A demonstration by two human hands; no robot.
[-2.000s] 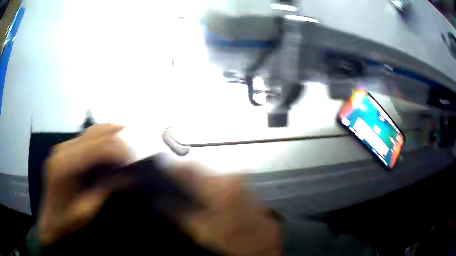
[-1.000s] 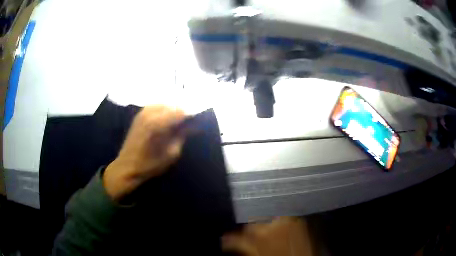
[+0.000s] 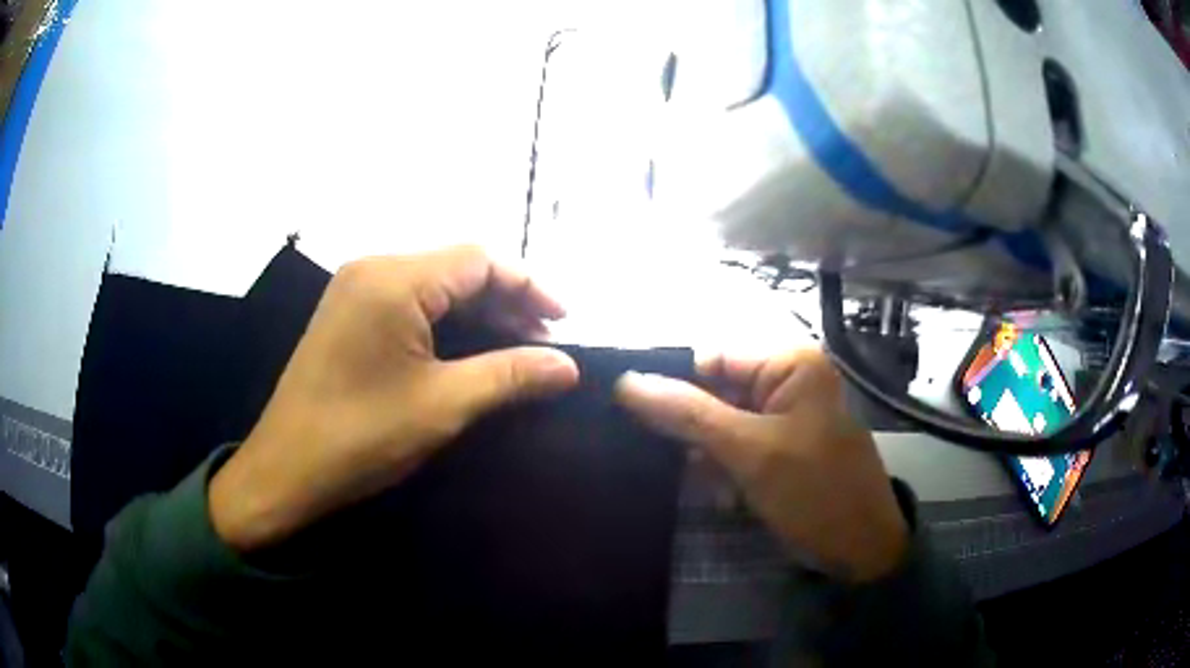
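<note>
Black fabric panels (image 3: 561,522) lie on the white table's near part and hang over its front edge. My left hand (image 3: 392,379) pinches the fabric's top edge between thumb and fingers. My right hand (image 3: 783,450) pinches the same edge a little to the right, thumb on top. The two thumb tips are close together but apart. Another part of the black fabric (image 3: 170,379) lies flat to the left of my left hand. The sewing machine head (image 3: 887,118) stands beyond my right hand; its needle area cannot be made out clearly.
A smartphone (image 3: 1031,405) with a lit screen lies at the right, partly behind a curved metal guard (image 3: 966,431). The grey ruled table edge (image 3: 1005,542) runs along the front. A blue strip (image 3: 26,98) is at the far left.
My right hand has come up from the lower edge to the fabric's top edge, beside my left hand. The view has shifted closer to the machine head, which now looks larger and farther right.
</note>
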